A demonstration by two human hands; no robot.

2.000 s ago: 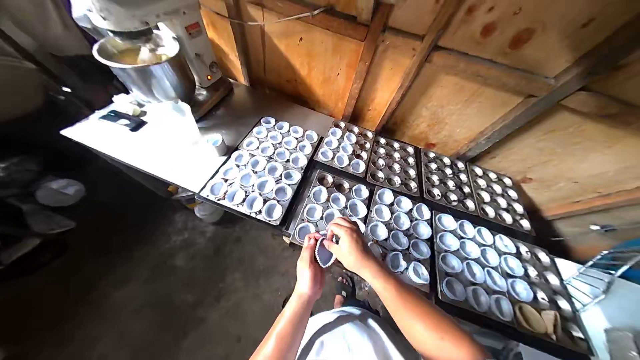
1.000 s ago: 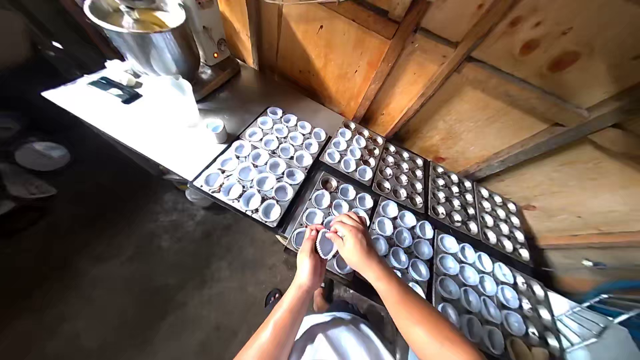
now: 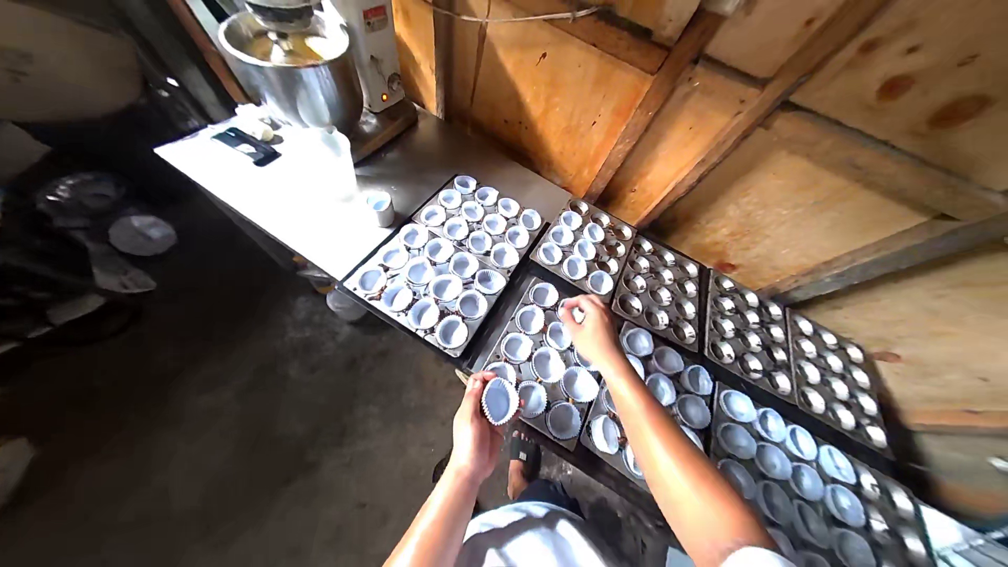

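My left hand (image 3: 477,429) holds a stack of white paper baking cups (image 3: 500,400) over the front edge of a muffin tin (image 3: 520,311). Stretched out to the far side of that same tin, my right hand (image 3: 587,323) has its fingertips on a single paper cup (image 3: 575,313) at one of the wells. White liners sit in the visible wells around it; my right forearm hides part of the tin. To the left lies a tray of lined muffin tins (image 3: 425,268). A partly lined tin (image 3: 579,248) is just behind.
Unlined muffin tins (image 3: 748,331) stand along the wooden wall (image 3: 543,94). More lined tins (image 3: 795,465) are at the right. A stand mixer with a steel bowl (image 3: 303,83), a phone (image 3: 246,146), a plastic pitcher (image 3: 335,169) and a small cup (image 3: 379,206) are on the table at the left.
My hands were together at the paper cups; now they are apart, my right hand having moved to the tin's far side with one cup. More wells of this tin hold liners than two seconds ago.
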